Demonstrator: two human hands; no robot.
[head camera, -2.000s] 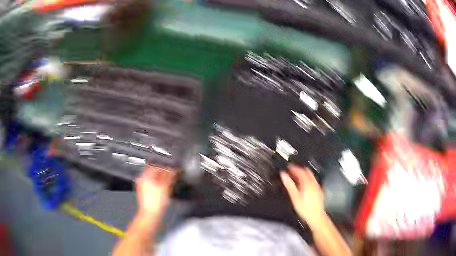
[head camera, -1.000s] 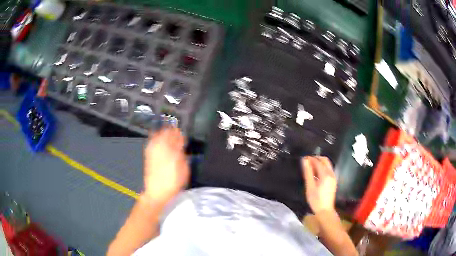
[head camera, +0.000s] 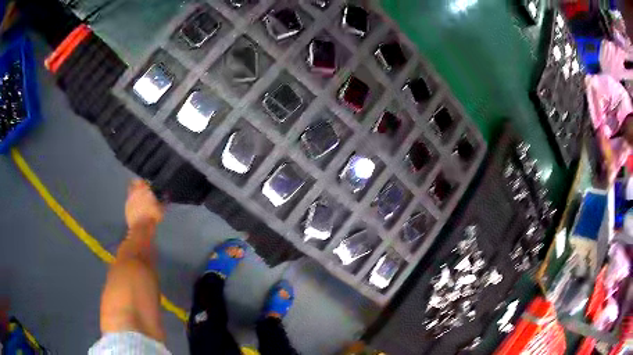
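A grey compartment tray (head camera: 260, 128) fills the middle of the head view, tilted in the picture. Its square pockets hold dark glossy rounded-square units (head camera: 320, 139); some look reddish, and those along the near edge reflect white. My left hand (head camera: 144, 202) is at the lower left, beside the stacked black trays (head camera: 128, 132) under the bench edge. Its fingers are blurred and partly hidden, so I cannot tell whether it holds anything. My right hand is not in view. A pile of silver clips (head camera: 458, 284) lies on a black tray (head camera: 444, 236) at the right.
More silver clips lie at the black tray's far side. A blue bin (head camera: 28, 93) is on the floor at the left, by a yellow line (head camera: 66, 215). Feet in blue shoes (head camera: 227, 258) are below. A red-orange tray (head camera: 534, 331) and a pink sleeve or top (head camera: 607, 104) are at the right.
The view has swung left and closer to the compartment tray. My left hand has left the tray's near edge for the stacked trays' side. My right hand has gone out of view.
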